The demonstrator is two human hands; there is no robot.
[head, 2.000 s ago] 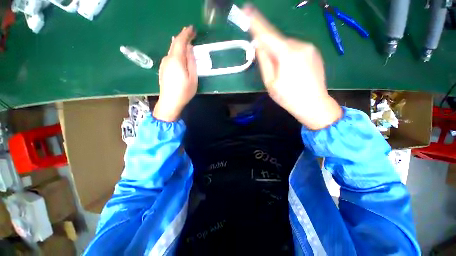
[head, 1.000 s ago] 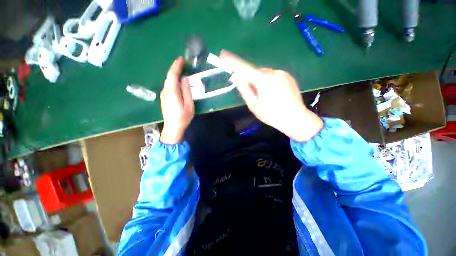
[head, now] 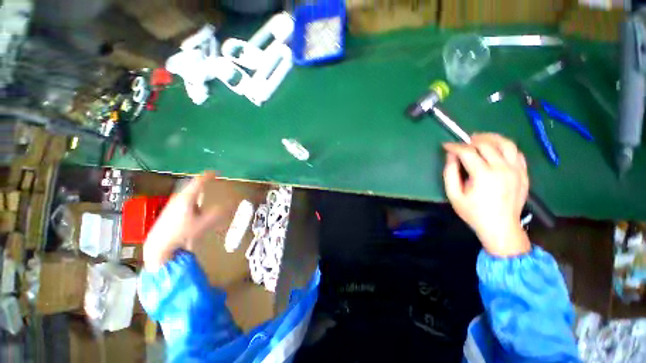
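Note:
My left hand (head: 180,221) is blurred, fingers apart and empty, beyond the bench edge at the left. A white plastic housing (head: 239,225) is apart from it, over or in the open carton (head: 237,291); whether it is falling or resting I cannot tell. Several white loop housings (head: 270,244) are heaped in that carton. My right hand (head: 489,181) is closed around the mallet's shaft and grip. The mallet (head: 428,99) has a yellow-green face and a dark face, and its head is over the green mat.
The mat (head: 361,149) holds a small clear capsule-like item (head: 295,149), a pile of white housings (head: 258,67), a blue tray (head: 319,35), a clear cup (head: 466,60), blue-handled cutters (head: 542,131) and a grey screwdriver (head: 630,99). A red stool (head: 142,218) stands lower left.
The white housing is gone from the mat between my hands. My left hand has moved left and opened over the carton. My right hand is still on the mallet. The view has shifted left.

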